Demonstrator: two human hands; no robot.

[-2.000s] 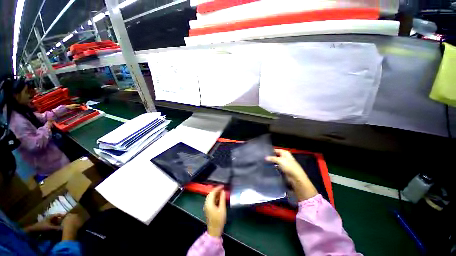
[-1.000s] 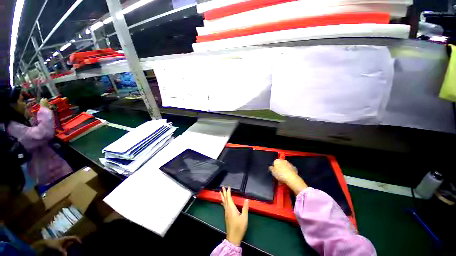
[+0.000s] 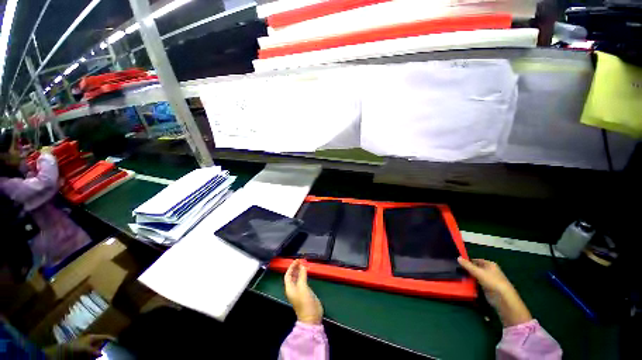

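Observation:
A red foam tray [image 3: 380, 246] lies on the green bench. Two dark tablets [image 3: 353, 235] sit side by side in its left part, and another dark tablet [image 3: 422, 242] sits in the right part. A separate tablet [image 3: 259, 232] lies on a white sheet or tray [image 3: 200, 271], overlapping the red tray's left edge. My left hand [image 3: 304, 299] is at the tray's front left rim, fingers close together; its hold is unclear. My right hand [image 3: 495, 285] has its fingertips on the tray's right rim, beside the right tablet's corner.
A stack of white sheets or trays [image 3: 184, 204] stands left. A small white bottle [image 3: 575, 239] and blue pen [image 3: 571, 295] are at right. White papers [image 3: 436, 112] hang from the shelf above. At left are a person in pink [image 3: 49, 204] and an open cardboard box [image 3: 95, 271].
The dark sheet or slab held up earlier is no longer raised. My right hand has moved from the middle tablet to the tray's right rim. My left hand's fingers have closed together.

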